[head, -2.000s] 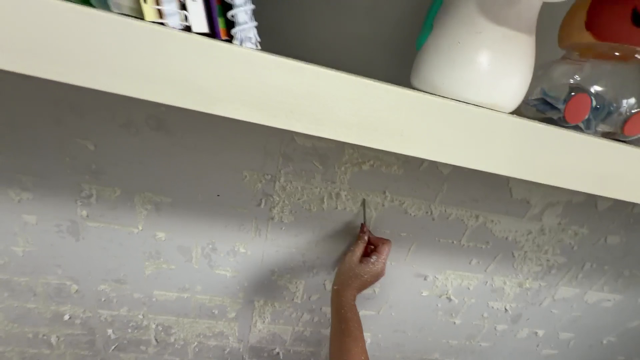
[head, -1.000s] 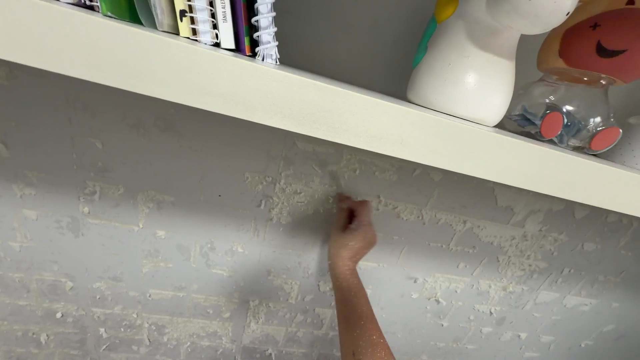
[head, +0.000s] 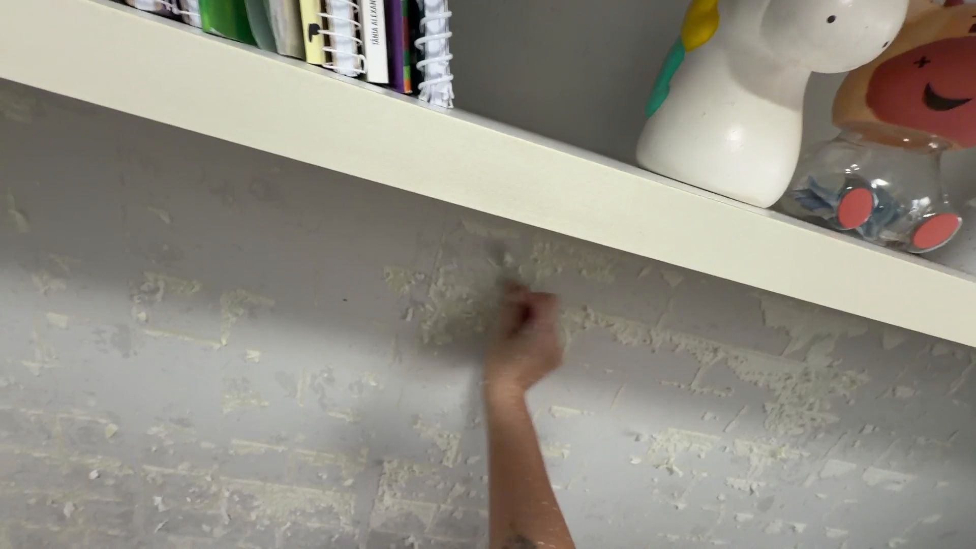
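My right hand [head: 526, 335] reaches up from the bottom edge, its fingers closed around a thin hand tool [head: 502, 259]. Motion blur hides the tool's exact shape; its tip points up at the wall. Behind the hand, the grey wall [head: 305, 343] bears rough, cream-coloured patches of peeling residue [head: 450, 305], with the hand beside one of them, under the shelf. Whether the tool touches the wall cannot be told. Small pale flecks lie on the forearm. My left hand is not in view.
A cream shelf [head: 343, 168] slants across above the hand. On it stand books and spiral notebooks [head: 343, 34], a white animal figurine [head: 724, 130] with yellow and teal parts, and a clear animal-shaped jar [head: 877, 183] with a tan and red head.
My right hand has moved a little left along the wall from where it was two seconds ago, still holding the thin tool. The view has shifted so that more of the shelf's objects show.
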